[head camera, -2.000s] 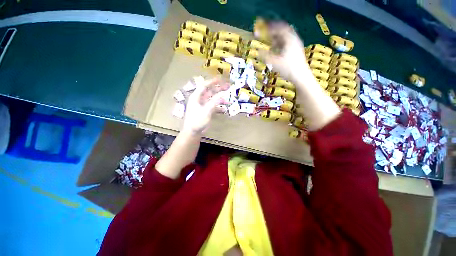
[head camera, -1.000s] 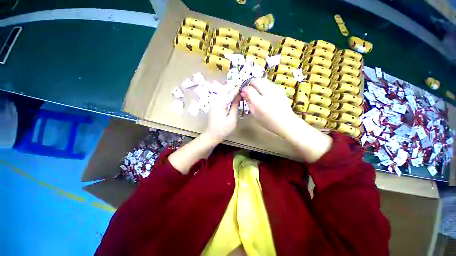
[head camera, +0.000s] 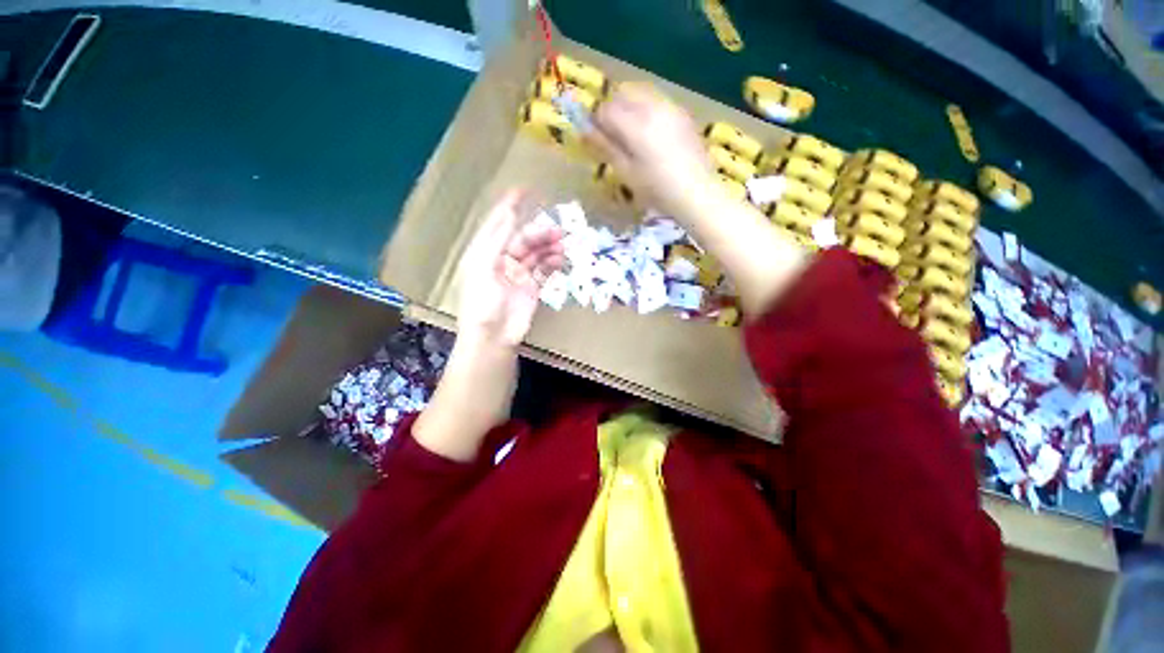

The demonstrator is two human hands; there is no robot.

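My right hand (head camera: pixel 642 132) is raised over the back left of the cardboard tray (head camera: pixel 440 211). Its fingers are shut on a wired component (head camera: pixel 571 109), a pale flat piece with a thin red wire standing up from it. Behind it are yellow car bodies (head camera: pixel 548 124). My left hand (head camera: pixel 502 271) is palm up with fingers apart at the tray's front left, beside a loose pile of white components (head camera: pixel 606 267); nothing clear shows in it. More rows of yellow cars (head camera: pixel 873 204) fill the tray's right side, and two white pieces lie on them.
A large heap of white-and-red components (head camera: pixel 1066 370) lies right of the tray. Yellow cars (head camera: pixel 779 100) and narrow yellow parts (head camera: pixel 961 133) lie on the green surface beyond. A carton of components (head camera: pixel 370 398) stands below left, near a blue stool (head camera: pixel 153 302).
My hands have parted; the right moved up and left with the wired component, the left opened palm up. The view has shifted, so the tray sits further right. Left-side components are gathered closer together.
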